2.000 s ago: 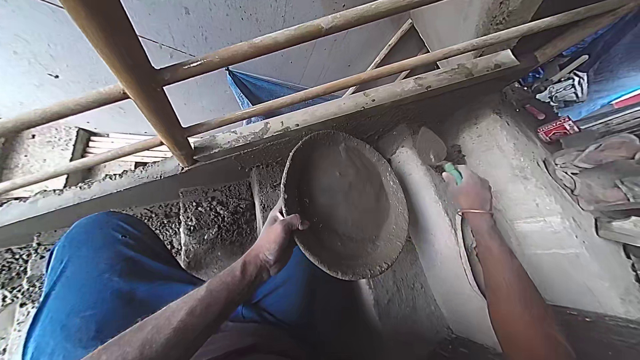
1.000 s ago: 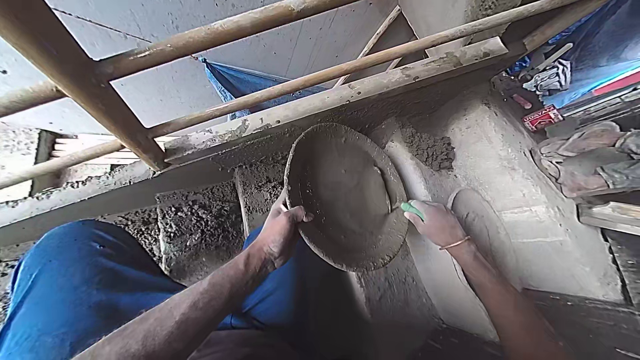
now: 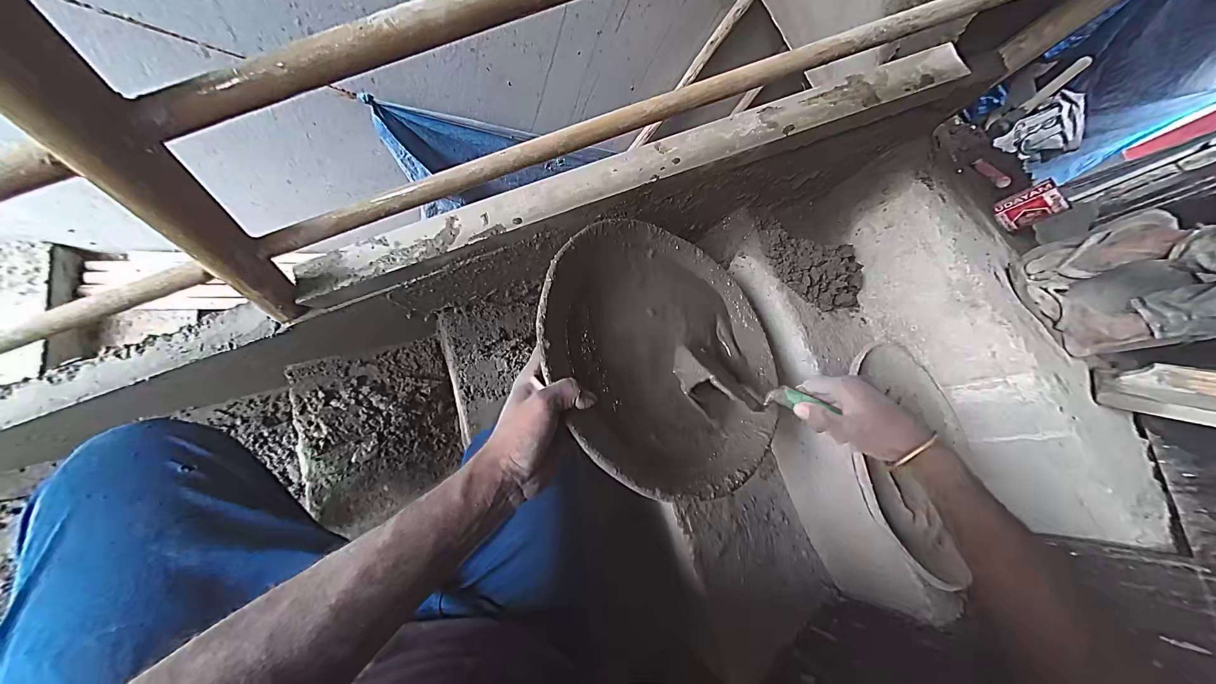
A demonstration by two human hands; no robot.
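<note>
My left hand (image 3: 543, 418) grips the left rim of a round, mortar-caked pan (image 3: 608, 465), its thumb over the edge. Wet grey mortar (image 3: 627, 332) covers the inside of the pan. In my right hand (image 3: 860, 413) is the green handle of a trowel (image 3: 717, 375), whose blade dips into the mortar on the pan's right side. A heap of darker mortar (image 3: 817, 271) sits on the step just beyond the pan. Beneath my right wrist lies a round, mortar-coated container (image 3: 912, 475), partly hidden by my forearm.
Wooden poles (image 3: 608, 123) form a railing across the top, above a mortar-smeared ledge (image 3: 532, 214). Rough steps (image 3: 370, 437) lie left of the pan. Dirty cloth or sacking (image 3: 1130, 285), a red packet (image 3: 1031, 206) and a blue tarpaulin (image 3: 1149, 76) are at the right.
My right hand has brought the trowel from the step beyond the pan's right side into the mortar in the pan. The darker heap shows on the step where the trowel was. My left hand still holds the rim.
</note>
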